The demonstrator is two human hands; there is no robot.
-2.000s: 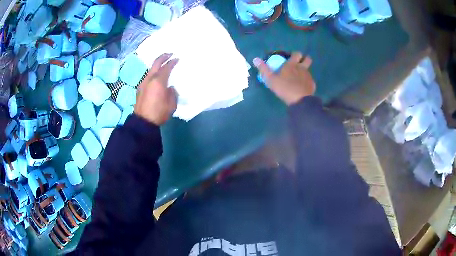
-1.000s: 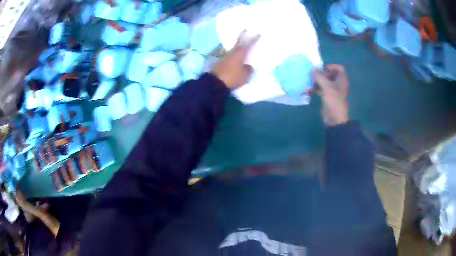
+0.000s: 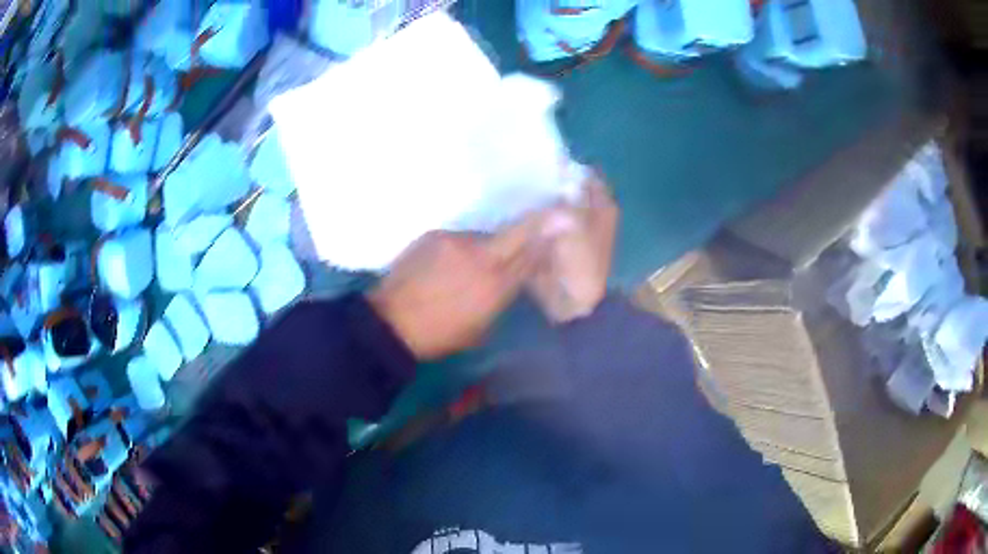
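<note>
A bright white stack of bags (image 3: 374, 157) lies on the green table. A raised, rumpled white bag (image 3: 515, 141) sits on its right part, its lower edge at my fingers. My left hand (image 3: 455, 287) and my right hand (image 3: 580, 254) meet at that edge, blurred, with the fingers closed on the bag. No blue shows through the white, and whatever is inside is hidden.
Many light-blue speakers and flat rounded covers (image 3: 228, 316) crowd the table's left side. More blue speakers (image 3: 693, 27) stand at the back. A brown carton (image 3: 758, 395) at the right holds white wrapped bundles (image 3: 910, 271).
My hands have come together at the white bag's lower edge. The light-blue speaker at my right hand no longer shows. The view has shifted and shows more of the carton.
</note>
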